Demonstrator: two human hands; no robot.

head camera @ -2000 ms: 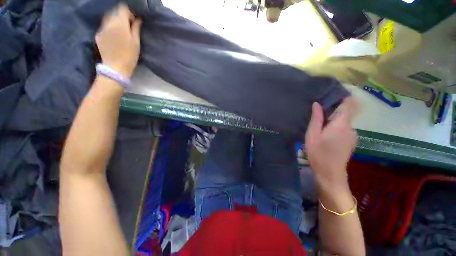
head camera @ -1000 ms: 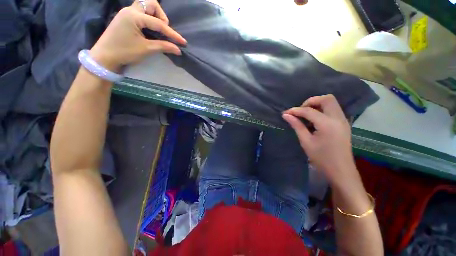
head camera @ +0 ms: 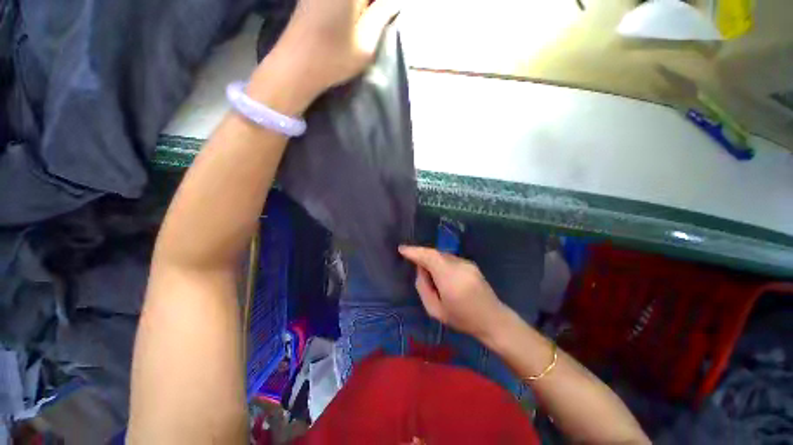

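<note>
The dark grey cloth tube [head camera: 356,165] hangs from the table over its green front edge, stretched between my hands. My left hand [head camera: 335,39] is at the top centre, partly cut off by the picture's top edge, and grips the upper part of the cloth. My right hand [head camera: 452,289] is below the table edge, with thumb and forefinger at the lower edge of the cloth, pinching it. The lower end of the tube is blurred against the dark clothing behind it.
Grey garment pile [head camera: 69,96] at left. Snips [head camera: 720,133], a white curved piece [head camera: 668,21] and a yellow label [head camera: 733,16] lie right on the white table [head camera: 539,122]. Below its green edge [head camera: 556,207] are a red basket [head camera: 643,322] and a blue crate [head camera: 268,304].
The cloth has swung from lying rightward across the table to hanging down over its edge. My right hand has moved left and down; my left hand has moved right and up.
</note>
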